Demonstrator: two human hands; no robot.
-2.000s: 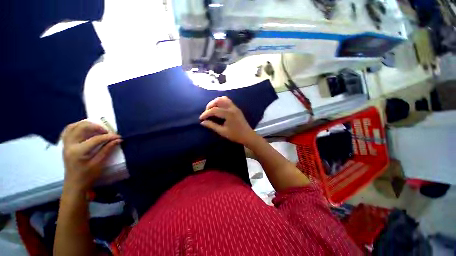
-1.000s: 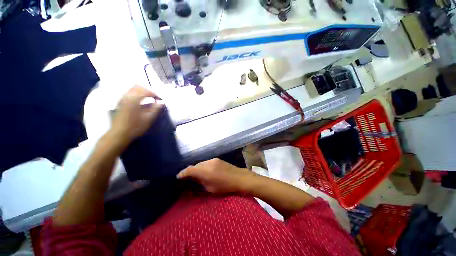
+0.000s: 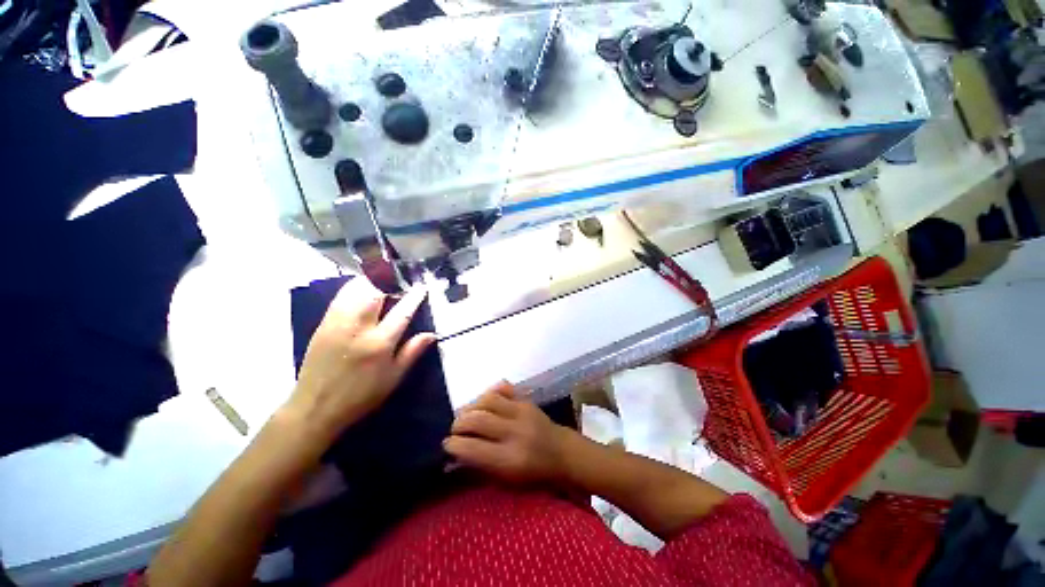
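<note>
A dark navy cloth piece (image 3: 401,407) lies at the left end of the machine bed and hangs over the table's front edge towards the lap. Its upper edge is close to the presser foot and needle area (image 3: 415,281); whether it is under the foot is hard to tell. My left hand (image 3: 358,353) presses flat on the cloth, fingertips beside the needle area. My right hand (image 3: 504,436) holds the cloth's right edge at the table front, fingers curled. The white sewing machine head (image 3: 458,161) stands above the cloth.
Navy cut panels (image 3: 80,275) lie on the left of the table. A thin tan strip (image 3: 227,411) is near them. Red-handled snips (image 3: 676,275) and two small metal bits lie on the bed. A dark box (image 3: 759,237) is at the table's right. A red basket (image 3: 865,396) stands below right.
The cloth, spread wide and then folded narrower, now reaches the needle area. My left hand has moved right, up to the needle. My right hand has moved slightly right. The view has shifted.
</note>
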